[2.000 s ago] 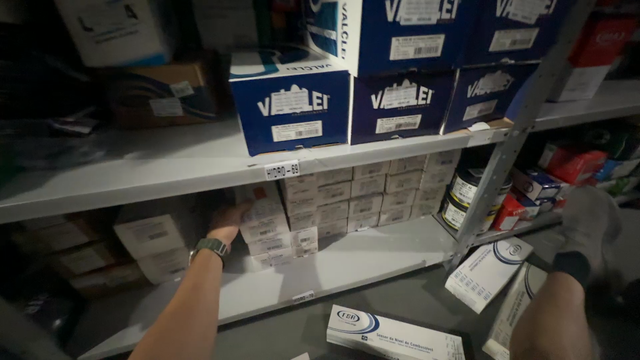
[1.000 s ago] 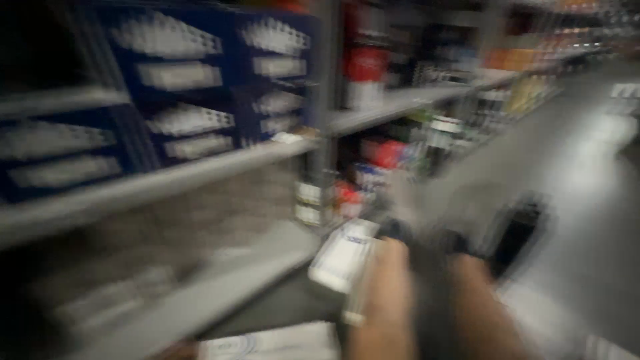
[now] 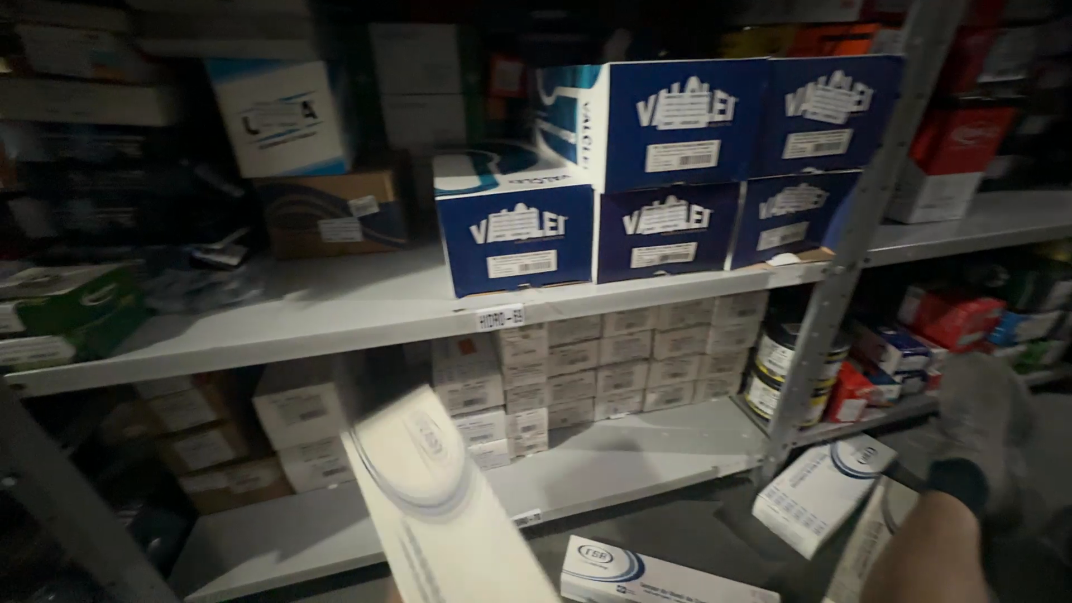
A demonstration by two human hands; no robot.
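A long white cardboard box (image 3: 444, 502) with a blue curved stripe rises from the bottom edge, tilted, in front of the lower metal shelf. A small patch of skin shows at its lower left edge; which hand it belongs to, and its grip, cannot be told. Neither hand is otherwise visible. Behind the raised box, small white boxes (image 3: 620, 364) stand stacked on the lower shelf. Larger white boxes (image 3: 301, 406) stand left of them. On the floor lie a white box with a blue stripe (image 3: 662, 578) and another white box (image 3: 825, 494), with a third beside my leg.
Blue cartons (image 3: 515, 239) stand on the upper shelf (image 3: 368, 322), beside a brown carton (image 3: 331, 213). A perforated metal upright (image 3: 825, 335) divides the shelving. Round tins (image 3: 779, 368) sit by it. My bent leg and shoe (image 3: 980, 419) are at the right.
Two seconds ago my left hand reached among the lower shelf's boxes; now it is not seen there, and a long white box stands raised in front. The view swung right and back in between.
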